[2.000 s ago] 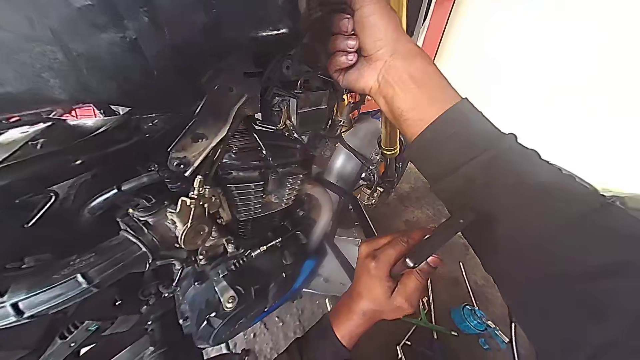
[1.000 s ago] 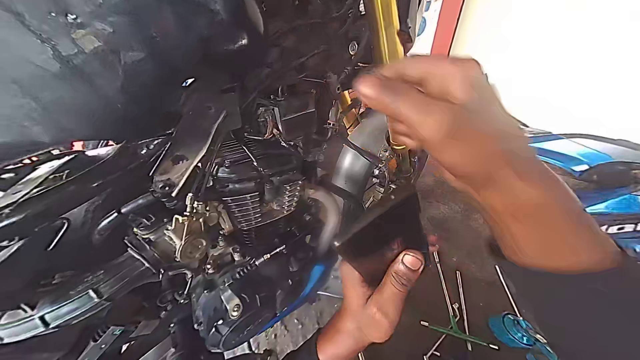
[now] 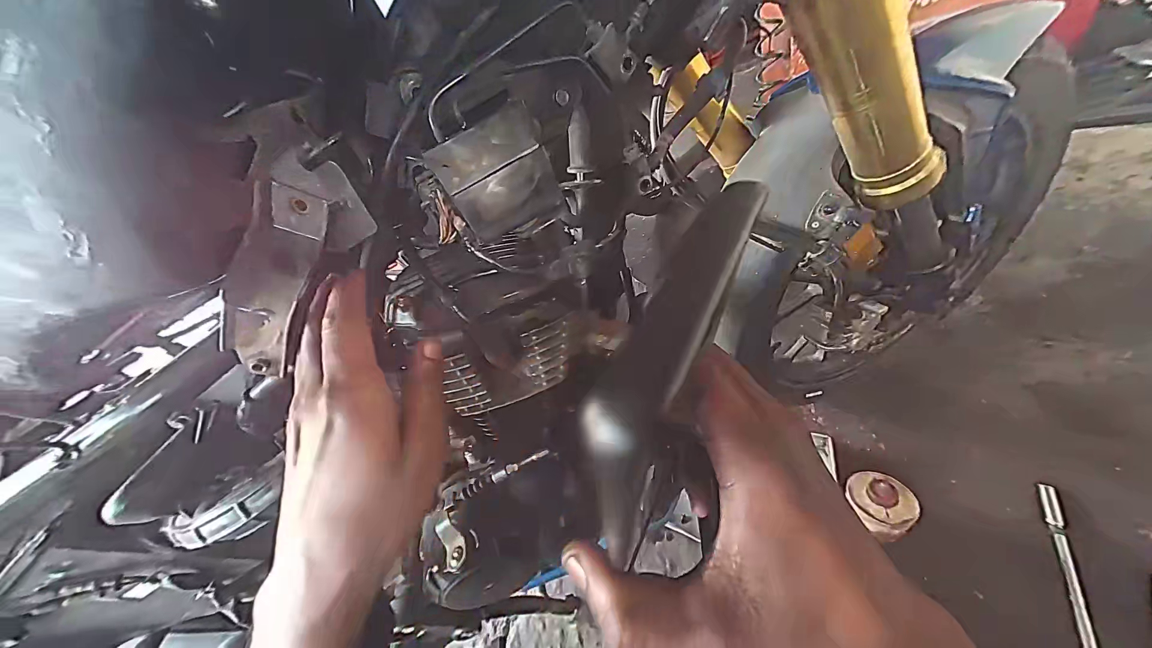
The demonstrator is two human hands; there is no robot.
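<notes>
My left hand (image 3: 351,450) is beside the motorcycle's engine, back of the hand up, thumb apart from the fingers and nothing held. Its fingertips lie by a metal frame bracket (image 3: 274,279); whether they touch it cannot be told. The finned engine cylinder (image 3: 504,369) is just right of that thumb. A curved black part (image 3: 702,297), seemingly plastic, is gripped in my right hand (image 3: 747,522), thumb below and fingers behind its right edge. It stands tilted in front of the engine and exhaust side, hiding some of both. Blur softens its lower end.
A gold fork tube (image 3: 868,99) and the front wheel (image 3: 1017,180) stand at the upper right. On the floor at right lie a round tan object (image 3: 882,504) with a reddish centre and a metal rod-like tool (image 3: 1066,558). The dark tank area fills the upper left.
The black part, in my left hand a second ago, is now in my right hand. My right hand has come down from beside the fork. The view has shifted markedly.
</notes>
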